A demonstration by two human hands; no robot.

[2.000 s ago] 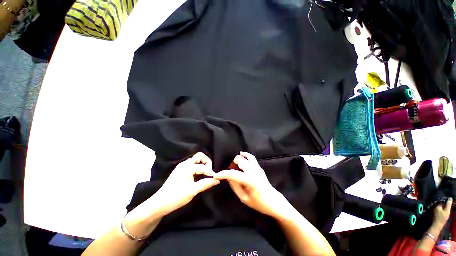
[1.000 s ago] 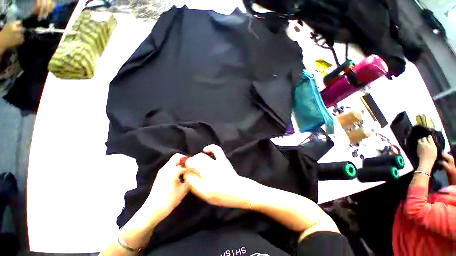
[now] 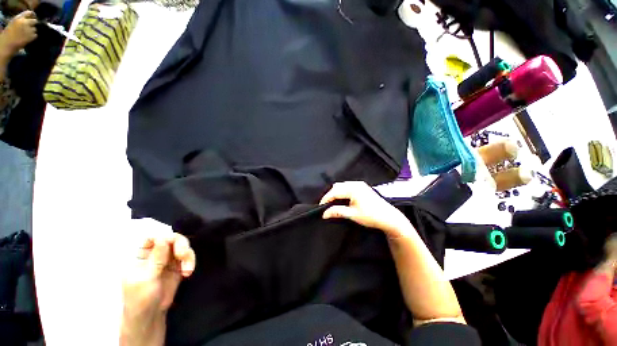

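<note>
A large black garment [image 3: 284, 88] spreads over the white table and down over my lap. A long straight folded edge runs across it in front of me. My right hand [image 3: 362, 204] lies at the right end of this edge, fingers curled over the cloth and gripping it. My left hand [image 3: 159, 260] is apart from it, at the garment's left side, with fingers curled. No needle or thread can be made out in either hand.
On the right are a teal pouch [image 3: 436, 132], a pink bottle [image 3: 514, 94], tan spools [image 3: 499, 153], small dark beads [image 3: 504, 205] and black thread cones [image 3: 473, 236]. A striped pouch [image 3: 88, 61] is upper left. A red-sleeved person [image 3: 582, 307] sits lower right.
My hands were together at the cloth and are now apart. My left hand has moved left, my right hand right along the edge. The folded edge now shows stretched out straighter.
</note>
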